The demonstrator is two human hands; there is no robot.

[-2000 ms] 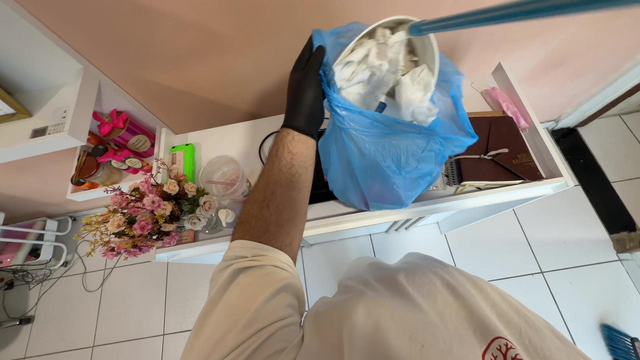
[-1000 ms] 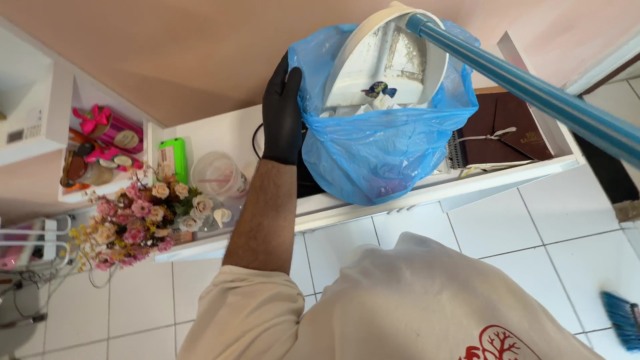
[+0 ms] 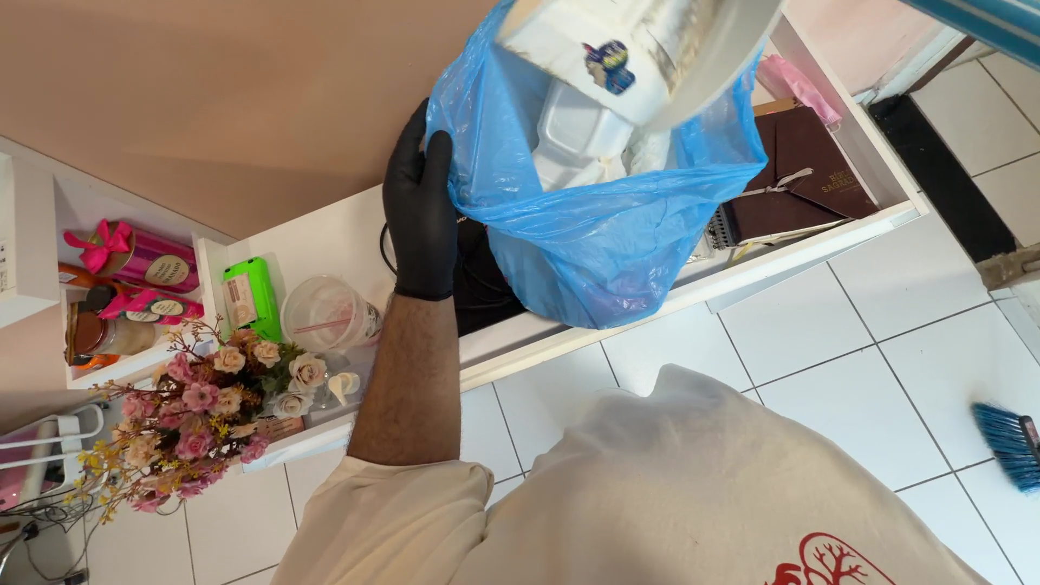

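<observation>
My left hand (image 3: 424, 207), in a black glove, grips the rim of a blue plastic bag (image 3: 593, 252) at its left side. Inside the bag lie a white foam container (image 3: 581, 126) and pale crumpled waste. Over the bag's mouth a white dustpan or bin (image 3: 723, 61) is tilted, with dirt and a small dark blue and yellow piece (image 3: 609, 67) on its white inner face. A blue pole (image 3: 987, 24) crosses the top right corner. My right hand is out of the frame.
A white drawer unit (image 3: 812, 244) bears a dark red book (image 3: 800, 175), a clear plastic cup (image 3: 329, 313), a green device (image 3: 252, 296) and artificial flowers (image 3: 199, 398). Bottles (image 3: 114, 333) stand on the left shelf. A blue broom head (image 3: 1007, 447) is at the right on the tiled floor.
The white dustpan or bin has tipped and moved up over the bag. Waste that filled it two seconds ago is no longer in it. The pole has swung to the upper right. My left hand keeps its hold.
</observation>
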